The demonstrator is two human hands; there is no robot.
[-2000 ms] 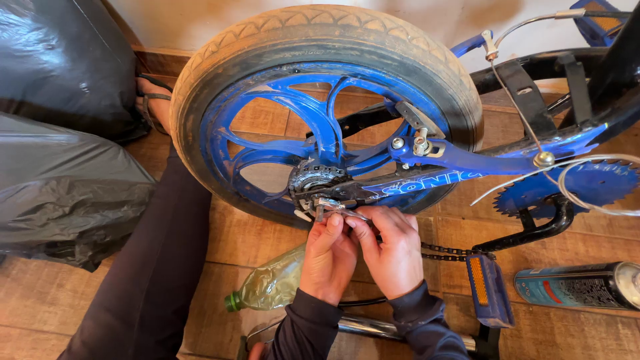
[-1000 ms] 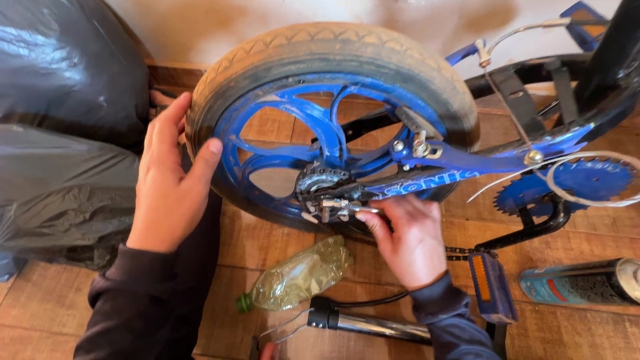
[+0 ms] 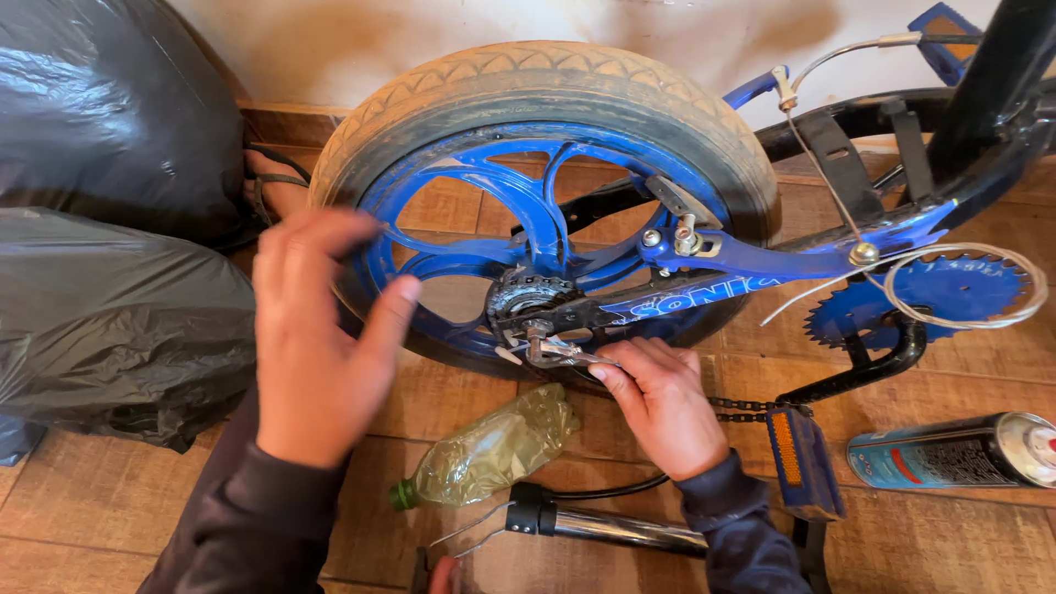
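Observation:
A bicycle's rear wheel with blue spokes (image 3: 532, 198) and a dusty tyre (image 3: 528, 78) lies tilted across the middle. My left hand (image 3: 318, 330), slightly blurred, is raised at the wheel's left edge with thumb and fingers apart, holding nothing. Between thumb and fingers of my right hand (image 3: 660, 396) is a slim metal tool (image 3: 590, 357), its far end at the axle nut (image 3: 538, 330). The tool's exact kind cannot be told. Beside the nut are the sprocket (image 3: 528, 297) and the black chainstay (image 3: 652, 304). The chain (image 3: 742, 411) hangs below, partly behind my right hand.
Below the wheel lie a crumpled plastic bottle (image 3: 495, 450) and a floor pump (image 3: 619, 528). A spray can (image 3: 940, 452) lies at right, near the pedal (image 3: 800, 462) and blue chainring (image 3: 957, 297). Coiled cable (image 3: 1019, 309) overhangs the chainring. Black plastic bags (image 3: 107, 313) fill the left side.
My left hand was with the right hand at the axle, then appeared at the tyre's left edge, and now is over the wheel's lower left. My right hand has stayed by the axle.

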